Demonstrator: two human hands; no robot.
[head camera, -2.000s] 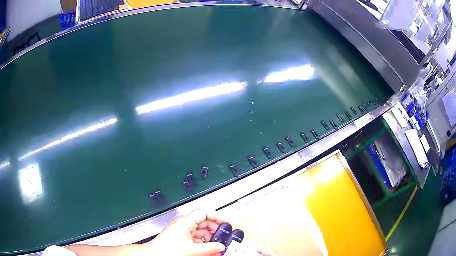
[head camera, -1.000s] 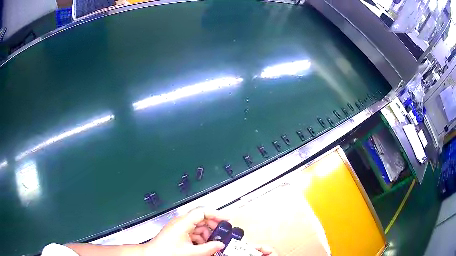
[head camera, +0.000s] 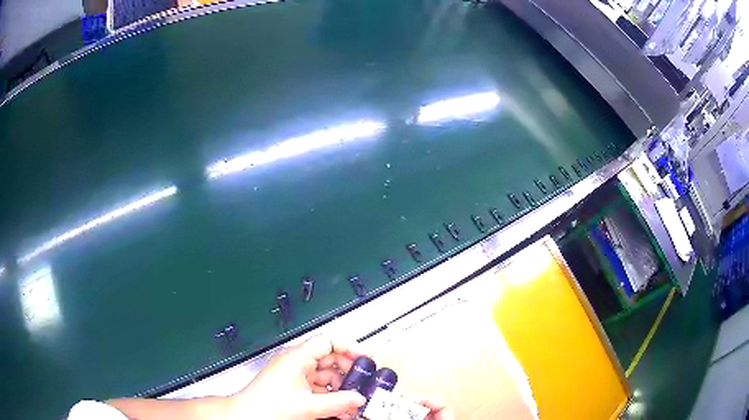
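My left hand (head camera: 300, 385), bare, reaches in from the bottom left and holds two dark rounded parts (head camera: 359, 374) side by side, with pale marking on their faces. A small white piece with faint print (head camera: 396, 406) lies against their lower ends. Fingertips of my right hand (head camera: 435, 409) show at its right edge; the rest is cut off by the bottom edge, so its grip cannot be told. More small black parts (head camera: 357, 285) lie in a line along the near edge of the green belt (head camera: 271, 221).
A metal rail (head camera: 484, 250) separates the belt from the tan cardboard (head camera: 460, 361) on the yellow-orange table top (head camera: 558, 328). A green-framed shelf (head camera: 628, 262) with papers stands beyond the table's right edge. A blue crate (head camera: 733, 262) is at the far right.
The black parts on the belt have shifted left along the rail; the whole view has shifted slightly too. My hands still have the dark parts and white piece between them, almost unmoved.
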